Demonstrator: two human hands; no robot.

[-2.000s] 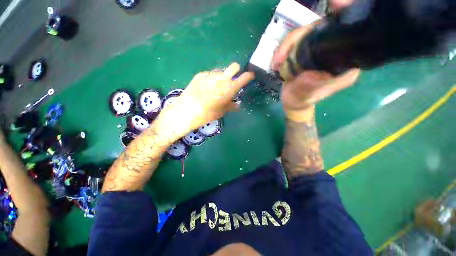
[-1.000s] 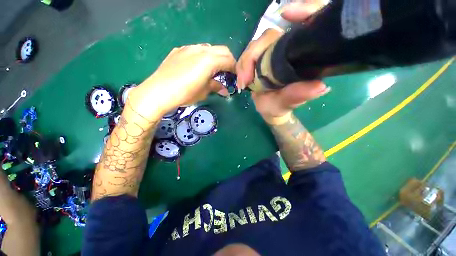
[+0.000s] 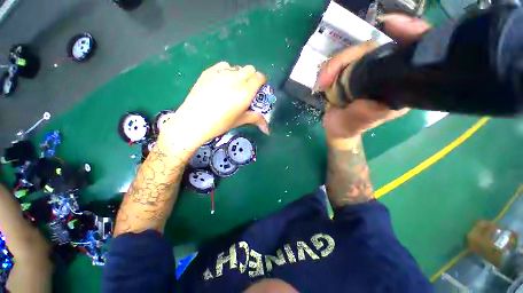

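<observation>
My left hand (image 3: 221, 106) holds a round wired unit (image 3: 264, 99) with a blue-silver top at its fingertips, above the green bench. My right hand (image 3: 350, 97) grips the electric screwdriver (image 3: 424, 77), a thick black cylinder with a tan grip, beside the white tray (image 3: 344, 35). The driver's tip is hidden behind my fingers, and it is apart from the unit. Small screws (image 3: 308, 109) lie heaped at the tray's near end. Several round discs (image 3: 225, 160) with white-grey faces and black rims lie clustered below my left wrist.
A heap of wired parts (image 3: 66, 200) lies at the left near another person's arm (image 3: 26, 252). A loose disc (image 3: 81, 47) and dark units lie on the grey strip (image 3: 135, 37). A cardboard box (image 3: 492, 241) is at the lower right, beyond the yellow floor line.
The driver and my right hand have moved right, away from the unit, uncovering the white tray and screws. The unit stays in my left hand, now with its blue-silver top showing.
</observation>
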